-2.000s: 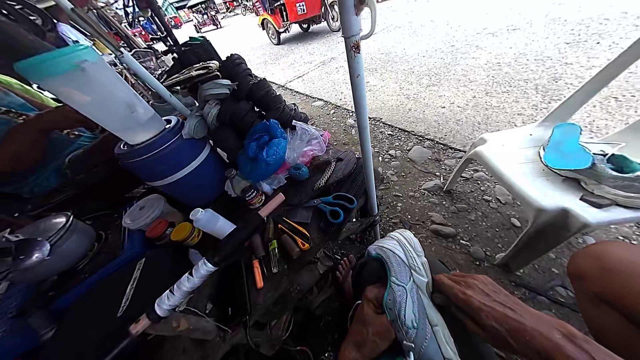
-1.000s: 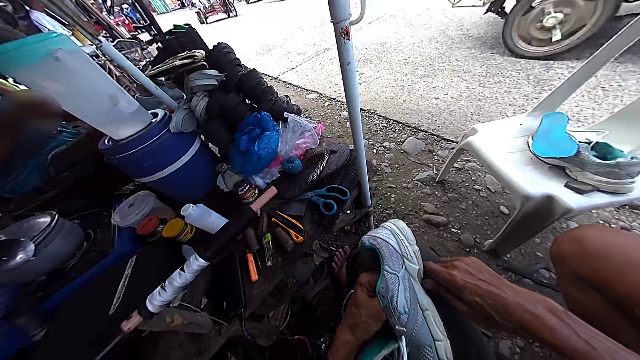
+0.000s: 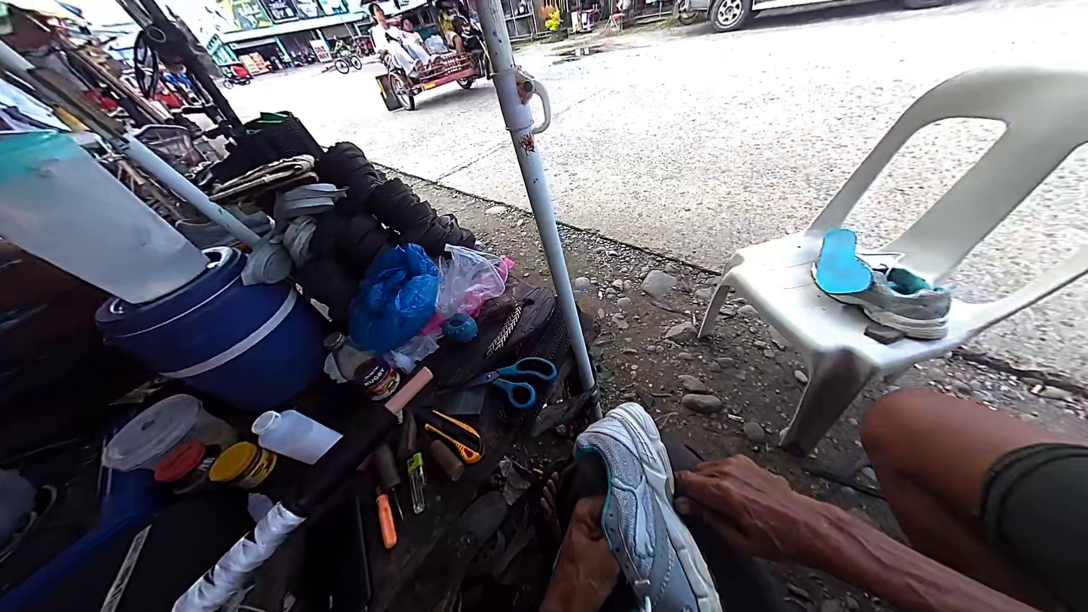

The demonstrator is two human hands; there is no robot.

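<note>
A grey and white athletic shoe [image 3: 642, 510] with teal lining rests on its side at the bottom centre, toe end hidden below the frame's edge. My left hand [image 3: 588, 544] reaches into the shoe's opening, its fingers hidden inside. Against the edge of the sole is my right hand [image 3: 739, 497], its fingers curled at the rim; whether they pinch something small cannot be seen. To the left lie blue-handled scissors [image 3: 520, 382], a yellow and black utility knife [image 3: 456, 435] and an orange-handled tool [image 3: 387, 520].
A metal pole [image 3: 544, 204] stands just beyond the shoe. On the white plastic chair [image 3: 790, 323] at right sit another shoe [image 3: 905, 302] and a blue insole [image 3: 841, 262]. Left are a blue cooler [image 3: 229, 340], a white bottle [image 3: 297, 435], a jar [image 3: 242, 465] and plastic bags [image 3: 395, 297].
The view has tilted up somewhat. Both hands keep much the same place at the shoe. A vehicle wheel seen near the chair one second ago is out of view.
</note>
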